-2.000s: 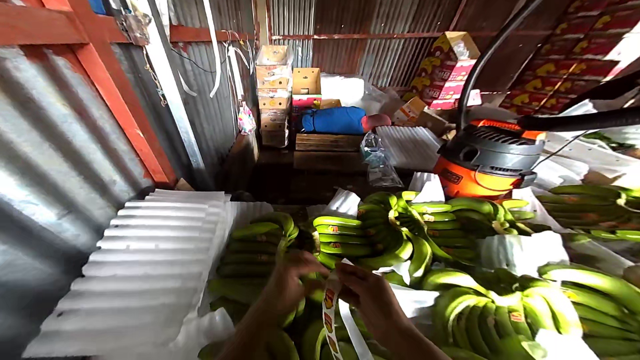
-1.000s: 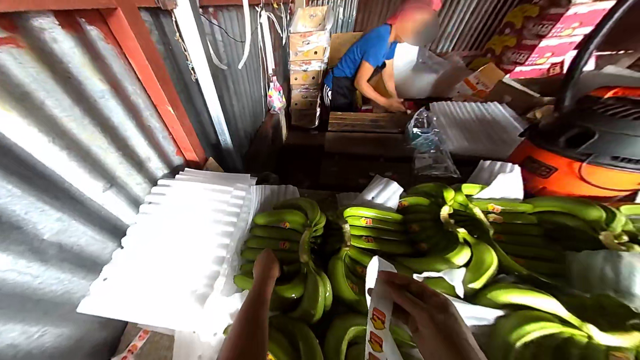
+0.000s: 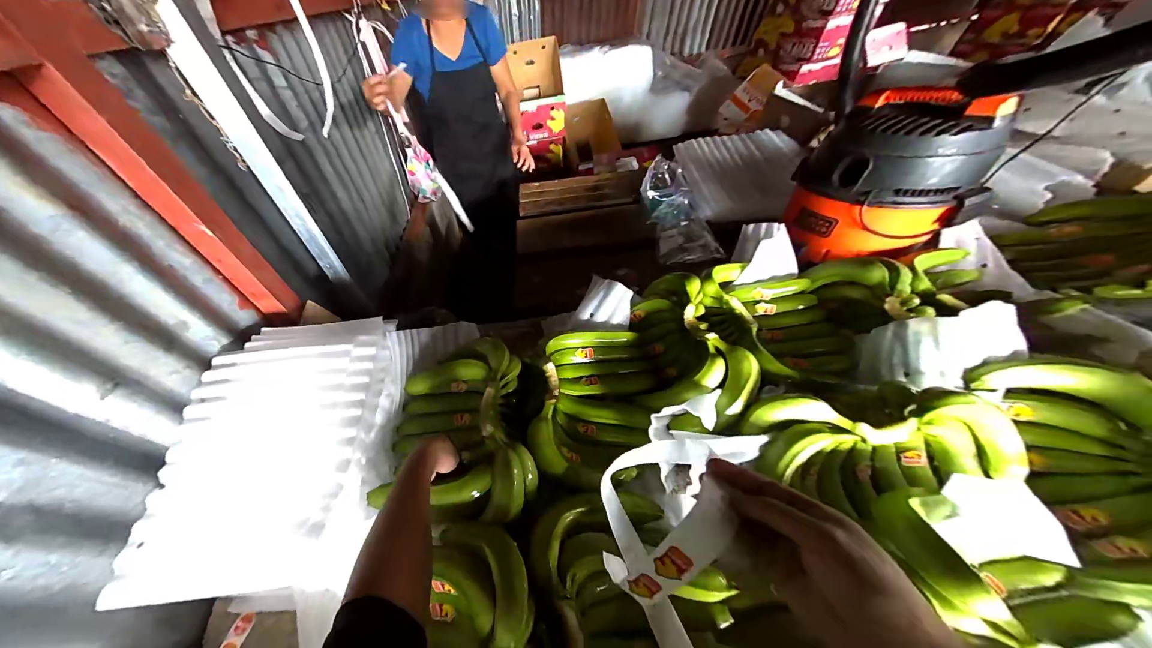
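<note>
My left hand (image 3: 441,457) touches a green banana cluster (image 3: 463,418) at the left, beside the stack of white foam sheets; its fingers are mostly hidden. Between the thumb and fingers of my right hand (image 3: 792,531) is a looped white strip of stickers (image 3: 670,562), bearing red and yellow stickers near its lower part. Under and around the strip lie more green bananas (image 3: 598,382), several with small red and yellow stickers. Another large cluster (image 3: 900,450) lies right of my right hand, with white paper tucked among the fruit.
White corrugated foam sheets (image 3: 261,450) are stacked beside the metal wall (image 3: 72,378). A person in an apron (image 3: 468,117) stands beyond the bananas, holding a white strip. An orange and black shop vacuum (image 3: 886,180) stands at the back right, with cardboard boxes (image 3: 535,72) behind.
The person, bent over at the back one second ago, now stands upright farther left. My left hand stays at the left cluster. The sticker strip in my right hand now hangs in a wide loop.
</note>
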